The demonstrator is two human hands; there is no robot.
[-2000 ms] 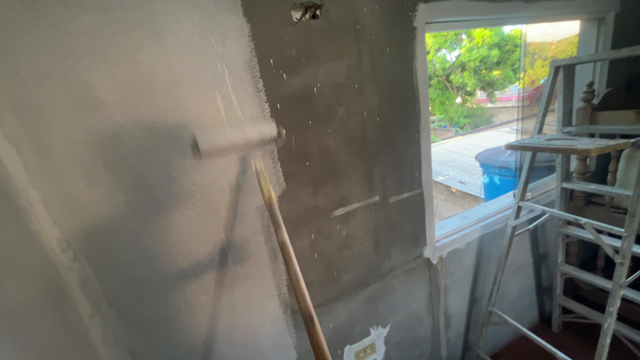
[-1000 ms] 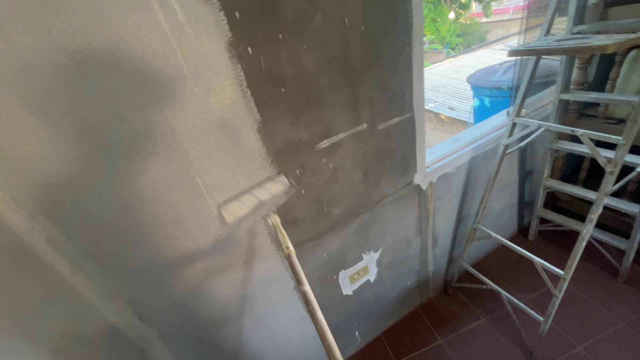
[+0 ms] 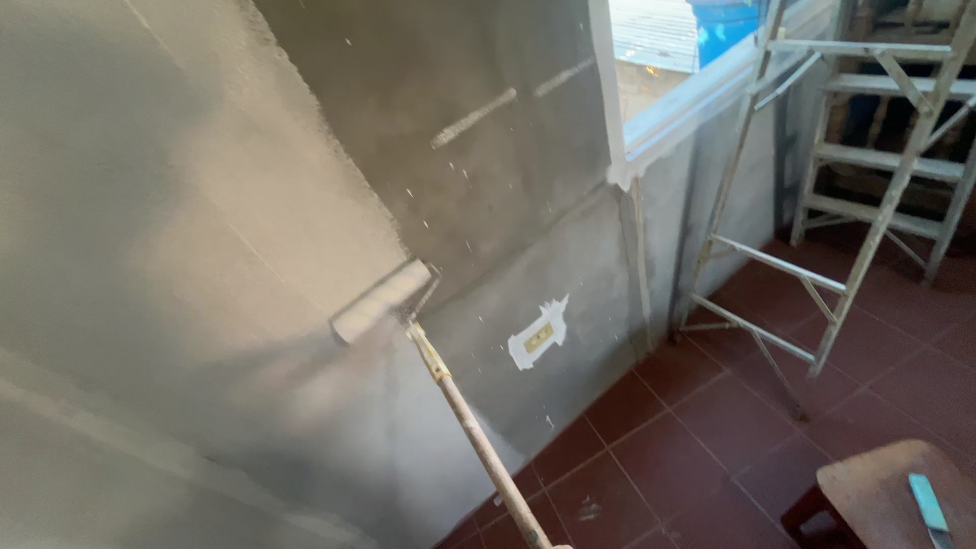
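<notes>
A paint roller [image 3: 381, 301] rests against the wall, at the border between a lighter painted area [image 3: 252, 191] and a darker grey area [image 3: 457, 69]. Its yellowish handle is joined to a long wooden pole [image 3: 484, 450] that runs down to the bottom edge. There a small bit of a hand [image 3: 563, 547] shows at the pole; which hand it is, and its grip, cannot be told. The rest of both hands is out of view. Right of the roller, an outlet [image 3: 538, 337] sits in a ragged white patch on the wall.
An aluminium stepladder [image 3: 862, 252] stands at the right on red floor tiles [image 3: 686, 450], near the window frame [image 3: 686, 95]. At the lower right, a wooden stool or chair seat [image 3: 862, 473] holds a turquoise-handled tool [image 3: 926, 499]. Outside the window is a blue tank [image 3: 724, 30].
The roller has moved down the wall along the edge of the lighter area. The view has tilted downward, bringing the outlet, floor and wooden seat in.
</notes>
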